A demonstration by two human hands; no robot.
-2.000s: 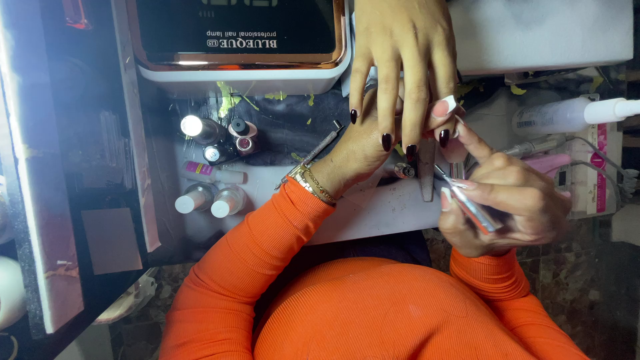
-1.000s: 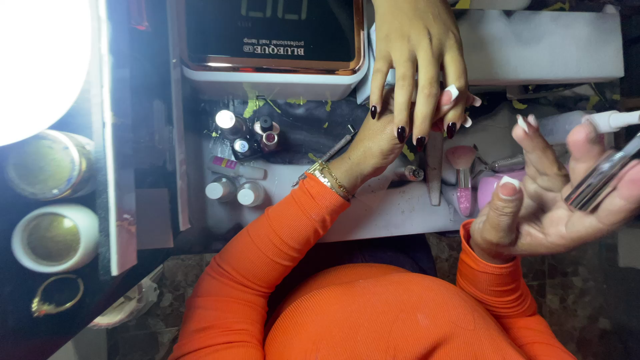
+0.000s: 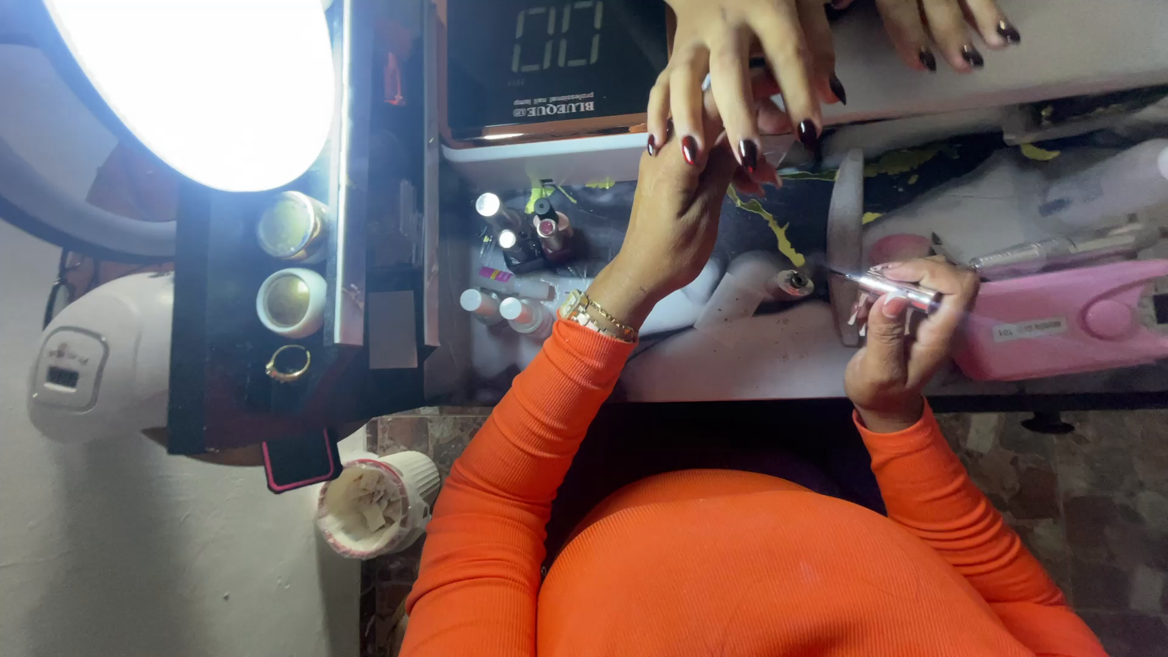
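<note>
My left hand (image 3: 680,201), wearing a bracelet and a watch, holds the other person's hand (image 3: 739,55) from beneath; some of my fingers are hidden under it. That hand has long, glossy dark nails. In my right hand (image 3: 912,315) is a slim nail brush with a shiny silver handle (image 3: 899,290), its dark tip pointing left. Left of the tip, a small bottle with an open neck (image 3: 794,284) lies on its side or leans toward me; which one I cannot tell. A grey nail file (image 3: 847,237) lies between the bottle and my right hand.
A nail lamp (image 3: 557,105) stands behind my left hand. Several polish bottles (image 3: 522,239) are at left. A pink device (image 3: 1068,319) lies beyond my right hand. The person's other hand (image 3: 949,32) rests on a white armrest. Jars (image 3: 290,303) and a ring (image 3: 288,363) sit farther left.
My right hand, at the person's fingertips two seconds ago, has moved away rightward and now holds the brush near the bottle. The person's other hand has come into view. The view has shifted.
</note>
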